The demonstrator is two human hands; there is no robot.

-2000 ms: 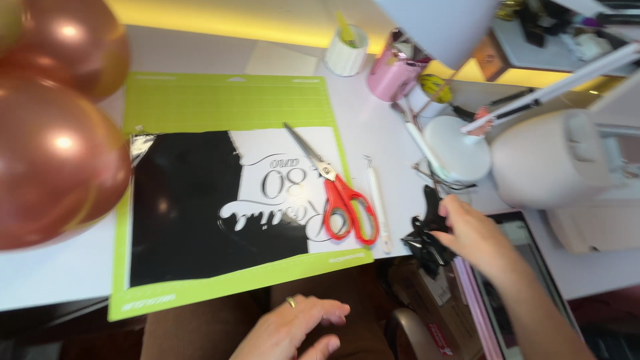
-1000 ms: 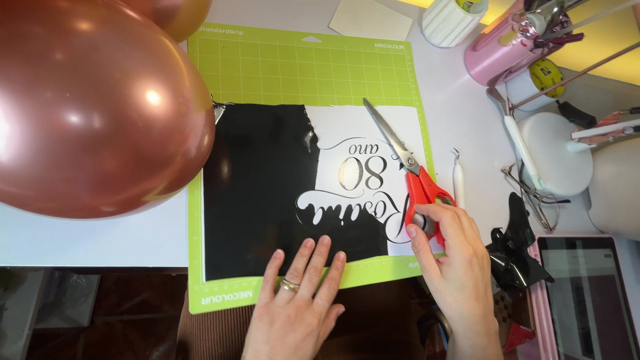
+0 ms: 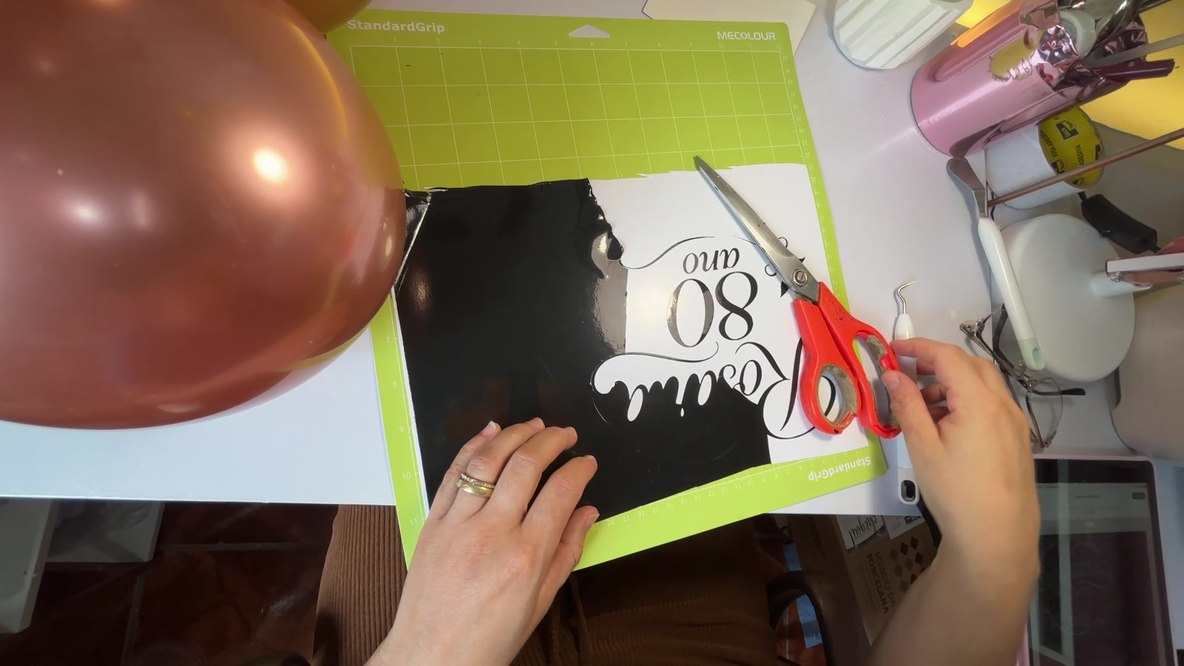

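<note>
A sheet of black vinyl on white backing (image 3: 518, 296) lies on a green cutting mat (image 3: 573, 111). Its right part shows cut lettering on white. My left hand (image 3: 509, 518) rests flat on the vinyl's lower edge, fingers apart. Red-handled scissors (image 3: 832, 351) lie over the lettering, blades slanting up and left. My right hand (image 3: 971, 425) has thumb and forefinger at the outer handle loop; whether they grip it is unclear. A white weeding hook (image 3: 904, 324) lies just right of the scissors, partly behind that hand.
Large rose-gold balloons (image 3: 185, 213) cover the left of the desk and overlap the mat's edge. At right are a pink cup of tools (image 3: 980, 83), a white spatula (image 3: 1008, 287), eyeglasses (image 3: 1041, 379), a round white base (image 3: 1064, 296) and a tablet (image 3: 1096, 555). The desk's front edge runs below the mat.
My right hand has gone from the black scraps at right to the scissors' handles. My left hand has come onto the vinyl. The view has shifted closer to the mat.
</note>
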